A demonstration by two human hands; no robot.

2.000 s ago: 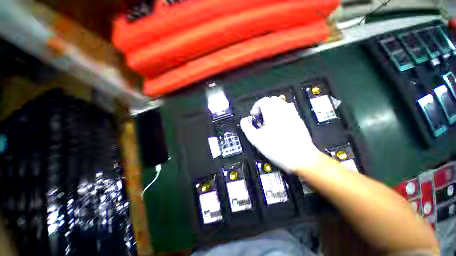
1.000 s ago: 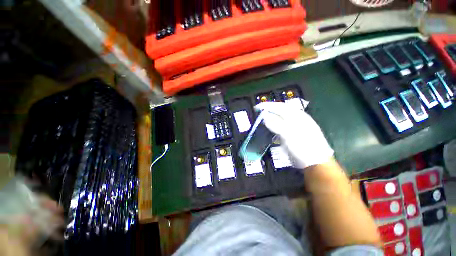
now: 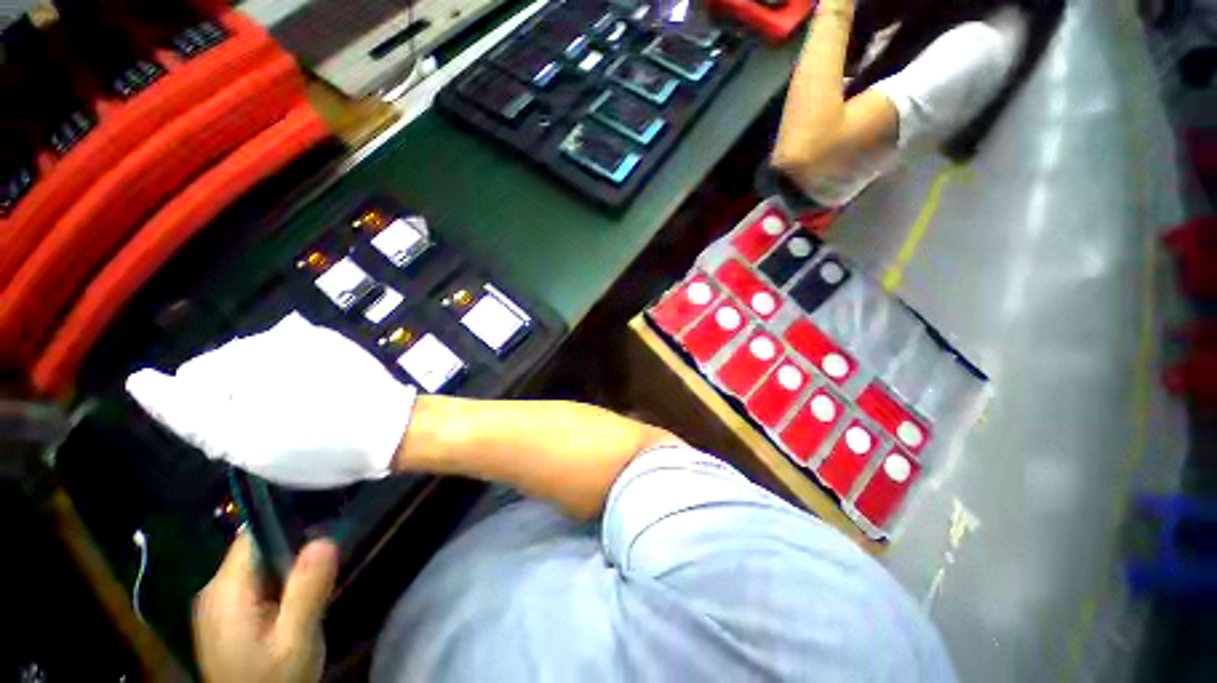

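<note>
My right hand, in a white glove, is at the left over the black foam tray. My bare left hand is below it at the lower left, with thumb and fingers around a dark, teal-edged flip phone. The glove covers the phone's upper end; whether its fingers grip it is hidden. Label-backed phones lie face down in the tray pockets, with white rectangles and small gold spots. A small white slip lies among them.
Stacked red foam trays stand upper left. Another black tray holds teal-edged phones. A grey tray carries red and black covers. Another person's arm and white sleeve show at the top right.
The view has swung right. My left hand has come clearly into view around the teal-edged phone, which the gloved right hand held over the tray. Both hands are now together at the left.
</note>
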